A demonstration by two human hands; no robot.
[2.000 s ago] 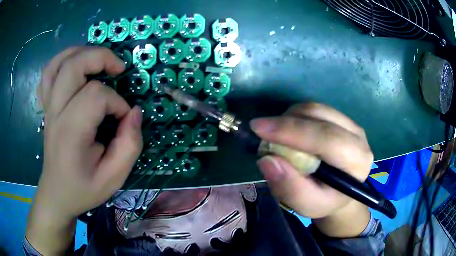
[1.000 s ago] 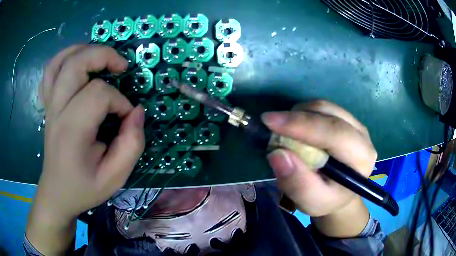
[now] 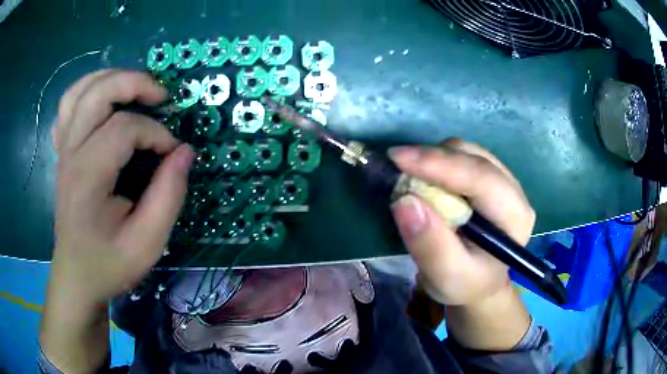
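Note:
Rows of small round green circuit boards lie on the dark green tabletop; a few look white from glare. Thin dark green wires trail from the lower boards over the near table edge. My right hand grips a soldering iron by its pale grip; its long tip points up-left at the third row of boards. Whether the tip touches a board I cannot tell. My left hand is curled at the left of the boards, thumb and forefinger near each other; what is between its fingers is hidden.
A black fan with a round wire guard stands at the far right. A pale thick roll is at the right edge. A thin pale strand lies at the left. Black cables hang at the lower right beside a blue stool.
The view has shifted slightly. The iron's tip has moved up and right over the boards. My left hand has moved slightly left relative to the boards and its fingers look a little more open.

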